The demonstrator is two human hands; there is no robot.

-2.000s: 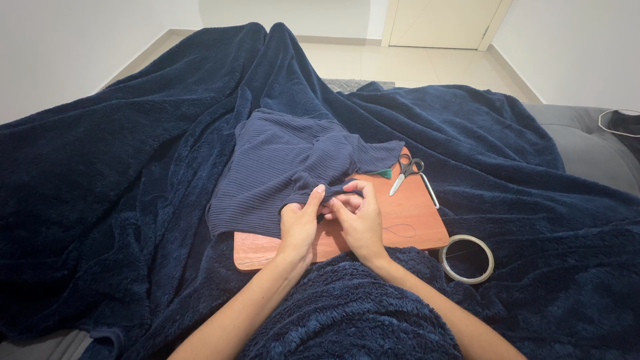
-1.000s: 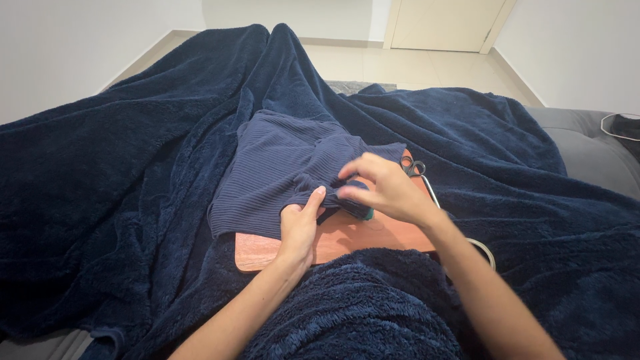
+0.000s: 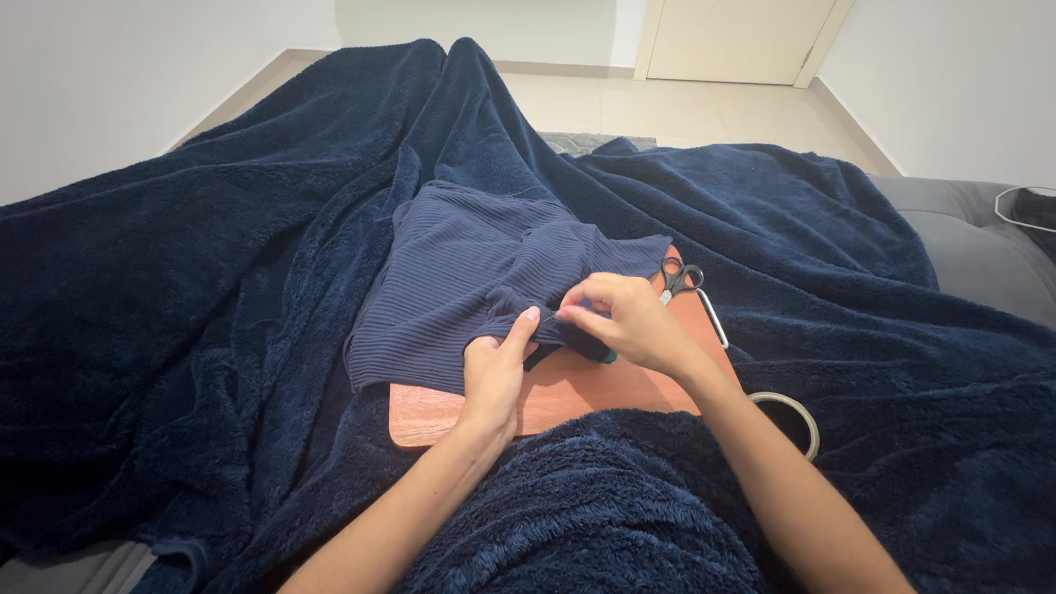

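A ribbed blue garment [image 3: 462, 272] lies over a reddish wooden board [image 3: 577, 396] on my lap. My left hand [image 3: 499, 363] pinches a bunched edge of the garment between thumb and fingers. Just right of that thumb, my right hand [image 3: 619, 318] grips a thin sewing needle [image 3: 551, 316] between thumb and index finger, its tip at the cloth. A small green thing [image 3: 609, 357] shows under the fabric below my right hand. Black-handled scissors [image 3: 681, 278] rest at the board's upper right, their blades partly hidden by my hand.
A fluffy dark blue blanket [image 3: 206, 272] covers my legs and the grey sofa [image 3: 973, 239]. A metal handle [image 3: 713, 318] runs along the board's right side. A pale ring [image 3: 813, 429] lies beside it, partly behind my right forearm. A dark item with a white cord is at far right.
My right hand was at the fabric beside my left thumb, then lifted and turned over to the right. Now its fingertips are back near that thumb. My left hand has kept its place.
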